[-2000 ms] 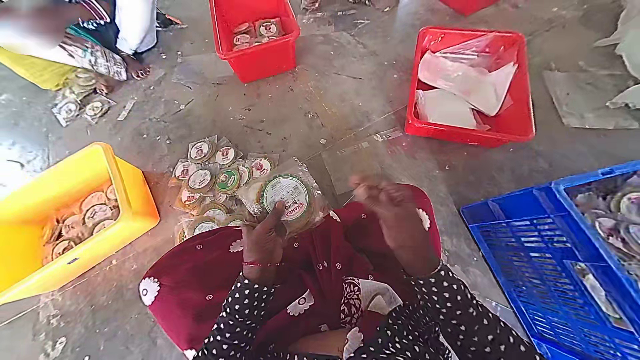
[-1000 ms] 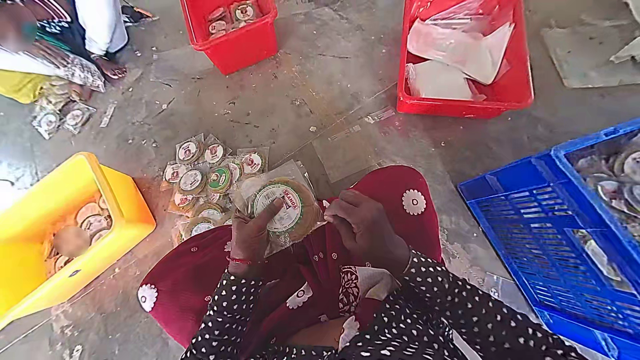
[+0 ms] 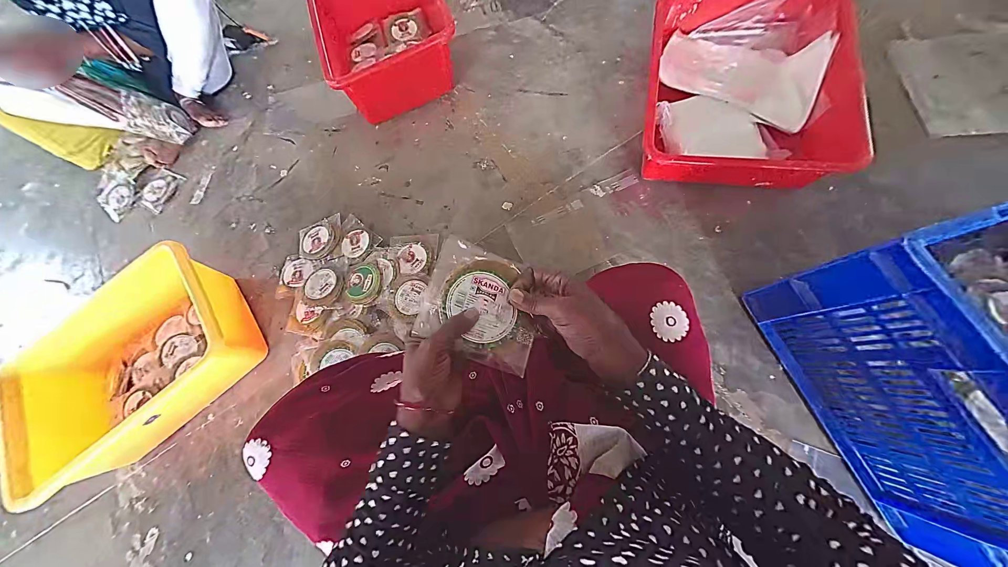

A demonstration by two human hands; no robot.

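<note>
Between my two hands, over the maroon cloth on my lap, is a clear plastic packet with a round printed label (image 3: 490, 319). My left hand (image 3: 437, 366) holds its lower left side, the thumb lying on the label. At the packet's right edge, the fingers and thumb of my right hand (image 3: 571, 311) pinch the plastic. Just beyond and left of my left hand, a pile of similar round-labelled packets (image 3: 362, 283) lies on the floor. What is inside the held packet is hard to make out behind the label.
Left stands a yellow crate (image 3: 228, 315) with round packets. Ahead are a red crate (image 3: 409, 79) of packets and a red crate (image 3: 854, 118) holding white sheets and plastic. A blue slatted crate (image 3: 850, 378) is at right. Another person (image 3: 185, 47) sits at upper left beside packets (image 3: 157, 189).
My right hand was raised, apart from the packet, two seconds ago; it has come in and now grips the packet's right edge. My left hand has kept hold of it.
</note>
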